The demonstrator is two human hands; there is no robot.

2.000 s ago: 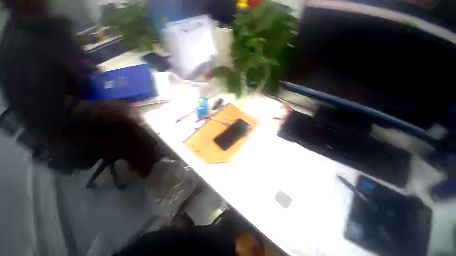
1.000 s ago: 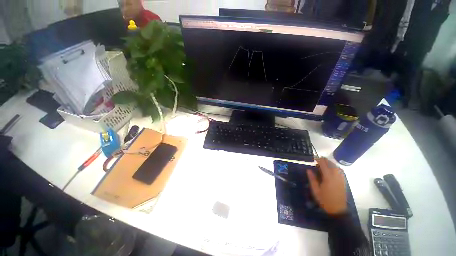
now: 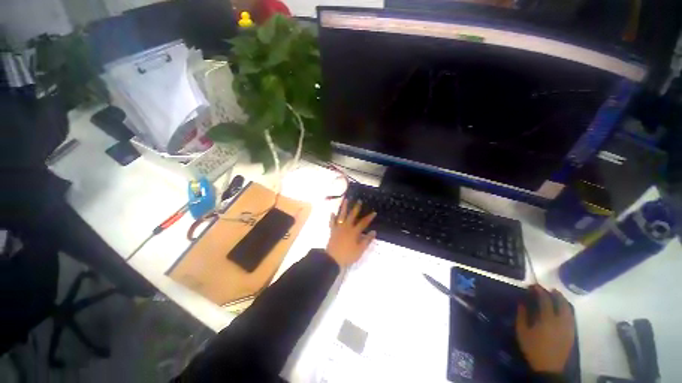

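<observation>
My left hand (image 3: 350, 233) lies on the left end of the black keyboard (image 3: 441, 224), fingers spread. My right hand (image 3: 547, 329) rests over the right part of the dark mouse pad (image 3: 486, 325), curled over a small black mouse (image 3: 532, 308) that is mostly hidden under it. A thin pen (image 3: 441, 286) lies across the pad's left edge. The large monitor (image 3: 464, 105) shows a black screen with faint thin lines. White printed paper (image 3: 400, 314) with a small grey square (image 3: 351, 336) lies in front of the keyboard, partly beside my left sleeve.
A smartphone (image 3: 261, 239) lies on a brown folder (image 3: 217, 262). Scissors, a light blue item (image 3: 200, 198) and a red screwdriver-like tool (image 3: 168, 223) lie left. A file basket (image 3: 202, 161) and plant (image 3: 277, 90) stand behind. Right are a navy bottle (image 3: 617, 250), a mug-like container and a stapler (image 3: 637, 348).
My left hand has come into view and onto the keyboard's left end. My right hand stays at the pad. The view has turned, so the desk things sit further right.
</observation>
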